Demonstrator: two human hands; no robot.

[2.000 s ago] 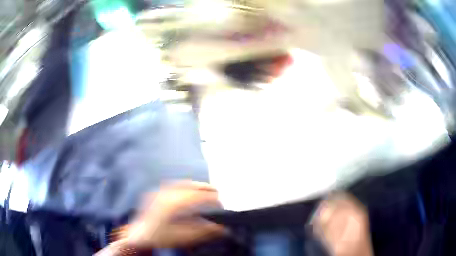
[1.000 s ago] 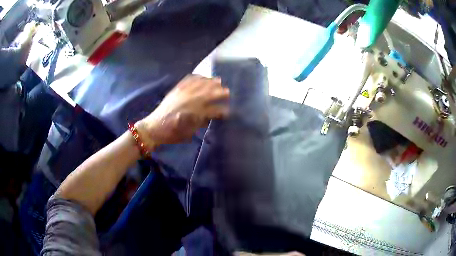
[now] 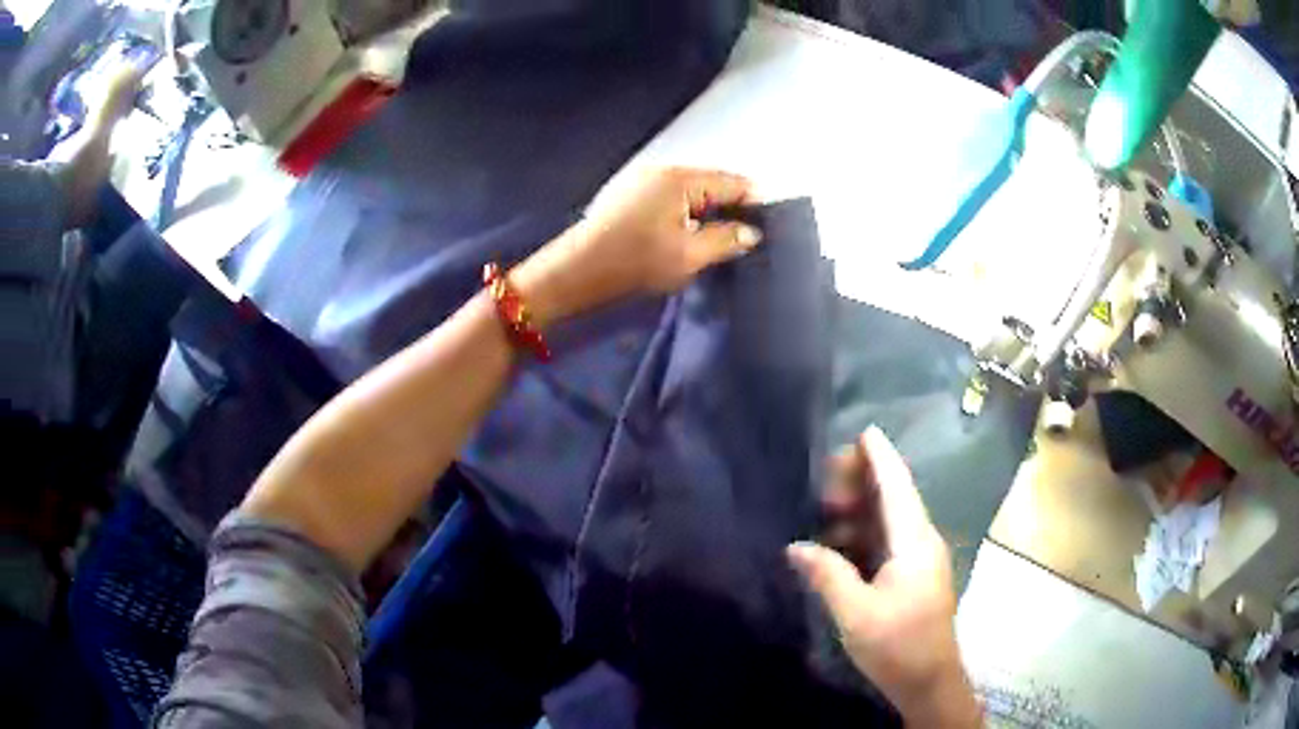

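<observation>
A dark navy garment panel (image 3: 712, 413) with a seam line lies in front of me, partly on the white table and hanging over its front edge. My left hand (image 3: 670, 235), with a red beaded bracelet at the wrist, pinches the panel's upper corner between thumb and fingers. My right hand (image 3: 890, 570) is at the panel's right edge, thumb and fingers apart; whether it touches the cloth is unclear. A greyer piece of cloth (image 3: 905, 370) lies flat under the panel, reaching toward the needle area (image 3: 980, 385) of the sewing machine.
The cream sewing machine (image 3: 1197, 342) stands at right, with a black item (image 3: 1133, 432) and white paper slips (image 3: 1180, 553) under its arm. A light-blue lamp (image 3: 979, 192) and green holder (image 3: 1154, 86) are above. Another machine (image 3: 292, 64) stands upper left, a person's arm (image 3: 100, 128) beyond. A blue crate (image 3: 136, 612) is lower left.
My left hand has moved up and right and now grips the panel's corner. My right hand has risen into view at the panel's right side. The view has shifted slightly.
</observation>
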